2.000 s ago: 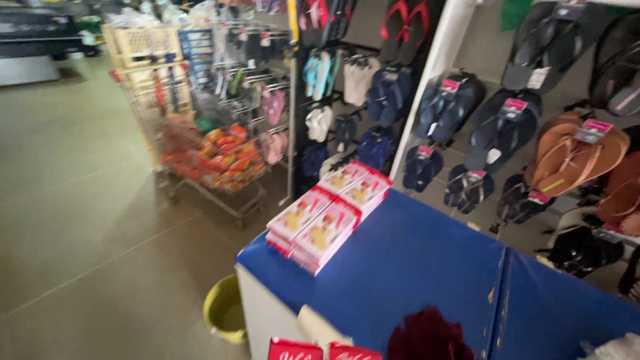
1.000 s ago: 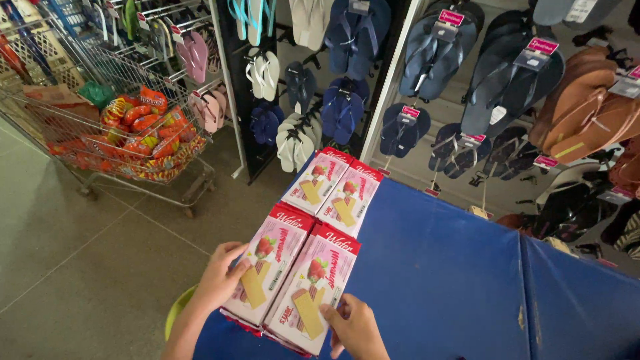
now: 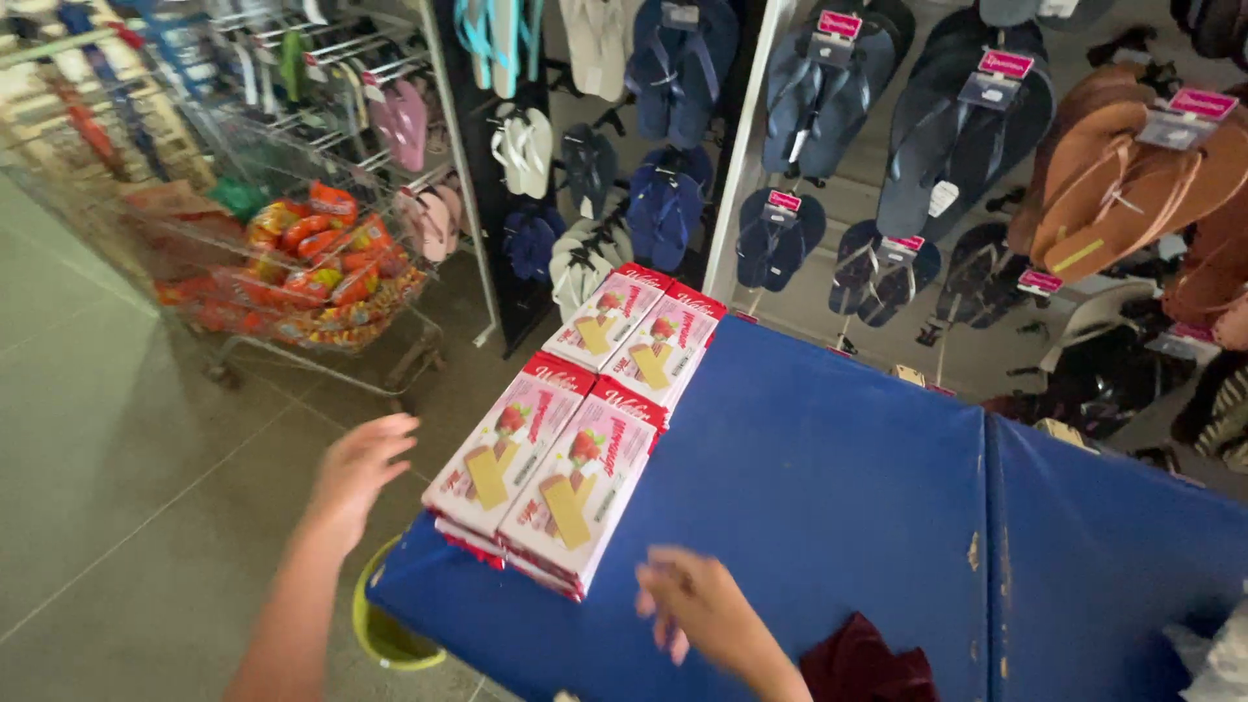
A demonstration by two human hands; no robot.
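Two rows of stacked pink and red strawberry wafer packets stand at the left edge of a blue-covered table [image 3: 819, 468]. The near pair of stacks [image 3: 585, 487] touches the far pair [image 3: 653, 341]. My left hand [image 3: 366, 473] is in the air left of the near stacks, over the floor, fingers apart and holding nothing. Near the lower right corner of the same stacks is my right hand [image 3: 687, 595], apart from the packets, with its fingers loosely bent and nothing seen in them. A dark red cloth [image 3: 868, 663] lies beside the right wrist.
Flip-flops [image 3: 1131, 185] hang on wall racks behind the table. A wire shopping cart [image 3: 322, 356] with orange snack bags [image 3: 322, 253] stands at the left. A yellow-green bucket [image 3: 390, 624] sits on the floor under the table's left corner. Pale plastic [image 3: 1219, 653] lies at the right edge.
Both hands were on the near wafer stacks one second ago; now they are off them, the left hand out to the left and the right hand to the right.
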